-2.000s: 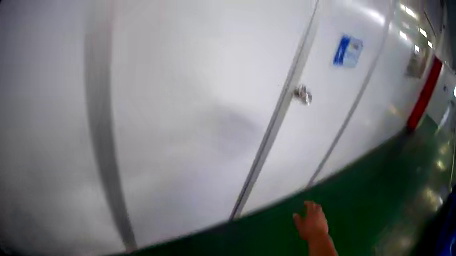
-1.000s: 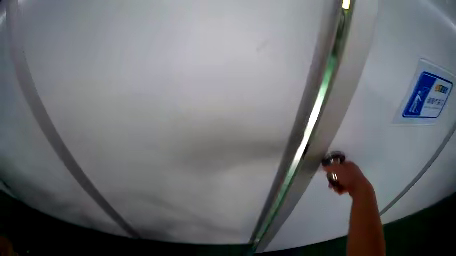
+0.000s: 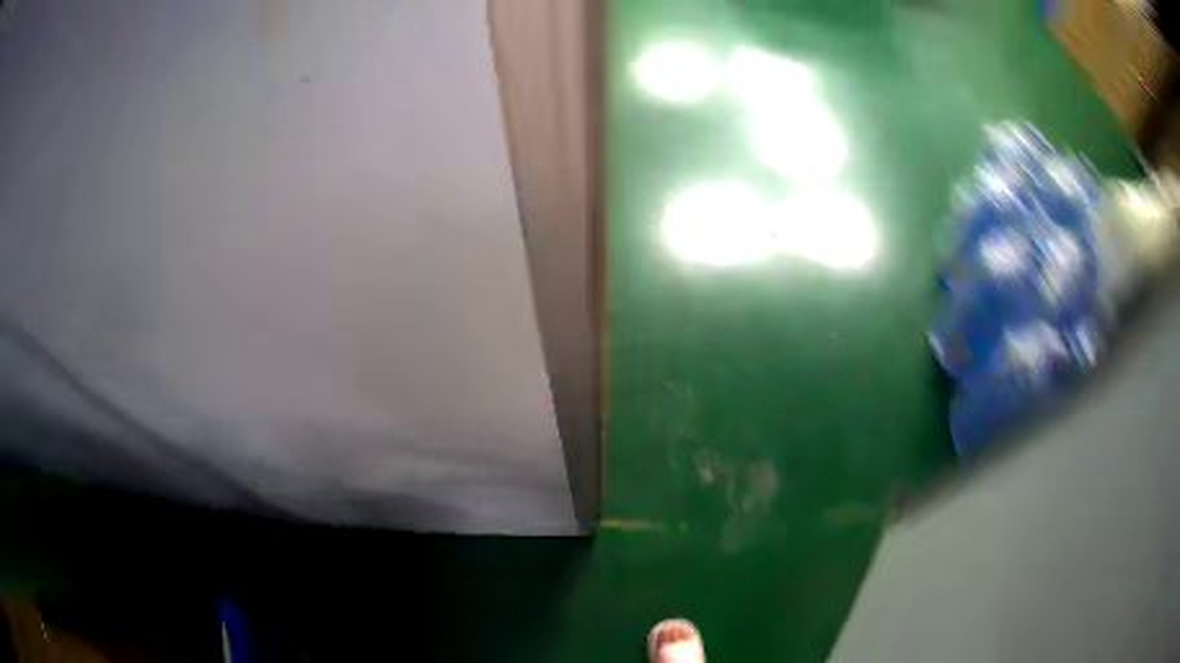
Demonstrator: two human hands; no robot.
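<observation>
The grey-white door leaf [image 3: 1022, 557] stands open at the lower right, blurred, with its handle out of view. The white wall panel [image 3: 298, 259] fills the left, ending at the pale door frame [image 3: 563, 298]. The doorway between them shows glossy green floor. Neither of my hands can be made out. A small skin-coloured tip shows at the bottom edge, cut off and blurred; it looks like a foot, but I cannot be sure.
Blue water bottles [image 3: 1029, 279] in clear bags stand on the green floor [image 3: 776, 389] behind the door's edge. A brown carton [image 3: 1113, 52] is at the top right. Brown and blue things show small at the bottom left, in the dark.
The door has opened and its leaf has swung to the lower right, uncovering the room's floor. My right hand, at the handle a second ago, has left the view.
</observation>
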